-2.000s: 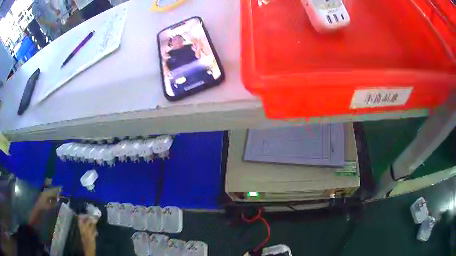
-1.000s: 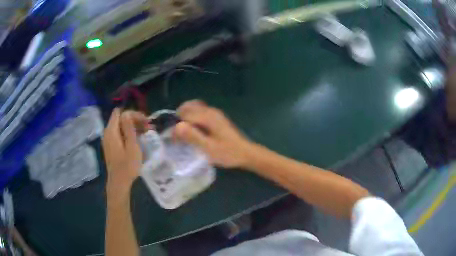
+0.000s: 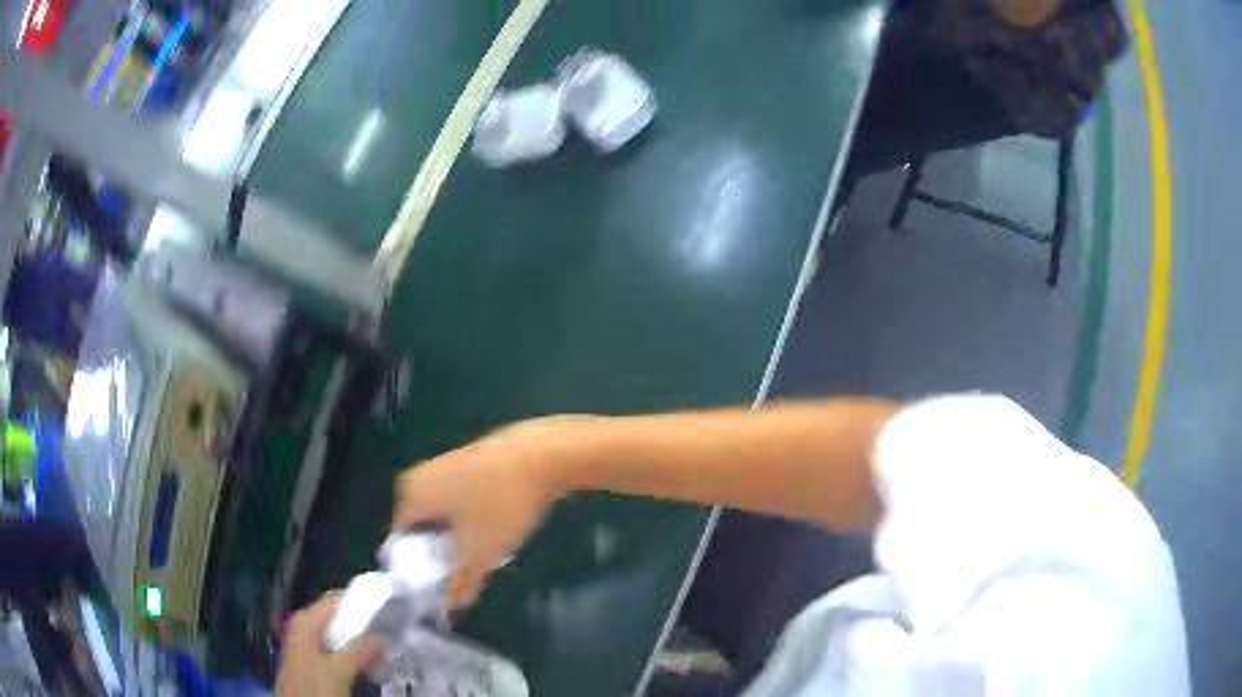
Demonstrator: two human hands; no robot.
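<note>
My right hand is at the lower left of the view, its fingers round a small white adapter. My left hand, partly cut off by the bottom edge, holds another white adapter. The two adapters are close together over the white socket board, which lies on the green bench and is cut off by the bottom edge. Blur hides the adapters' faces and whether they touch the board.
Two white adapters lie on the green bench top further up. A cream tester with a green light stands at the left beside a metal frame post. A dark stool and part of a person are at the upper right.
The view has swung to the right. Both hands and the socket board now appear lower and further left. White adapters now show in both hands; the dark cable ends near the fingers no longer show.
</note>
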